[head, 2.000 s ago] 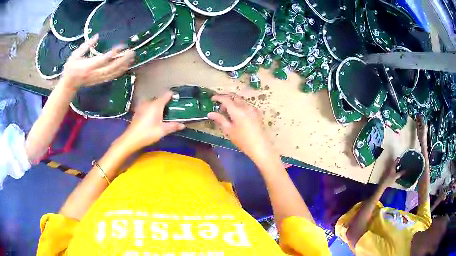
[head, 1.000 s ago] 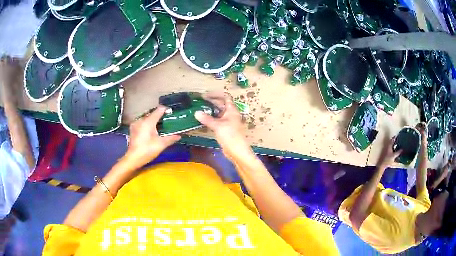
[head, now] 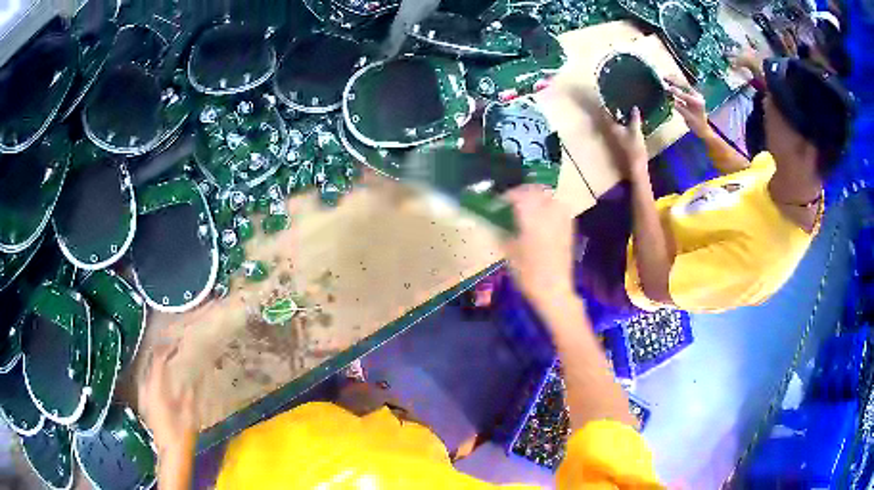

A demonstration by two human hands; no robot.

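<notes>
My right hand is raised at the right over the table edge and holds a green and dark sewn piece, blurred by motion. My left hand is low at the left near the table's front edge, blurred, with no piece seen in it; its fingers look partly spread. A small bright green item with a pale edge lies alone on the tan board among dark specks.
Stacked oval pieces lie left and back. A heap of small green trims lies behind the board. A person in yellow at the right holds an oval piece. Crates of small parts stand on the floor.
The view has swung right. My left hand has let go of the sewn piece and is apart from it. My right hand has carried the piece rightward, towards the pieces there.
</notes>
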